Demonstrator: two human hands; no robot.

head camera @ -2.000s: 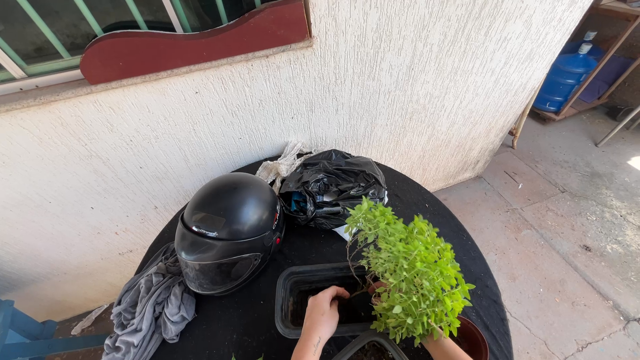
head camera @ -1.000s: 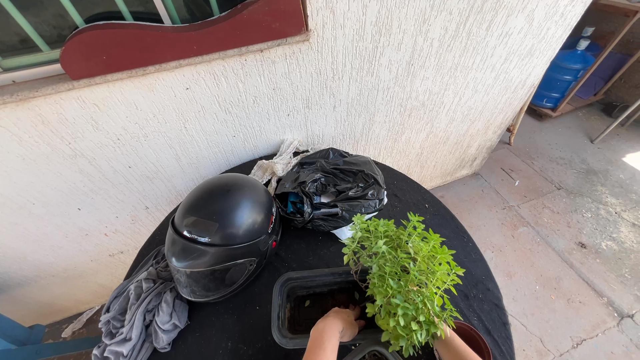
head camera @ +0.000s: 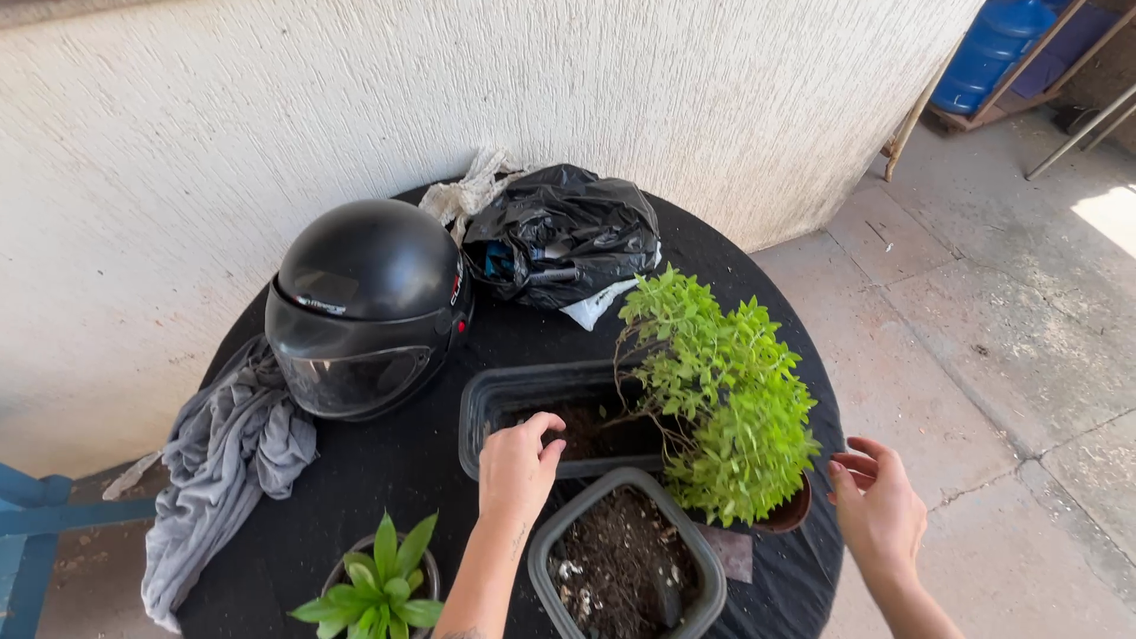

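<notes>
My left hand (head camera: 524, 457) is over the near left part of a black rectangular planter (head camera: 506, 386), its fingers curled above the dark soil; whether they pinch any soil cannot be told. My right hand (head camera: 874, 501) hangs apart from things, fingers loosely bent, just right of a bushy green leafy plant (head camera: 745, 417). The plant's woody stems lean over the right end of the planter, and its foliage covers most of a brown pot (head camera: 790, 510). Nearer me stands a grey square pot (head camera: 543, 568) with soil, roots and pale bits in it.
On the round table with black cloth (head camera: 399, 488) are a black helmet (head camera: 364, 302), a black plastic bag (head camera: 568, 231), a pale cloth (head camera: 470, 191), a grey cloth (head camera: 231, 444) and a small potted plant (head camera: 382, 586). A textured wall (head camera: 355, 106) rises behind.
My right hand has come away from the leafy plant to its right. My left hand has stayed at the planter. The view has tipped down, showing the grey pot and small potted plant more fully.
</notes>
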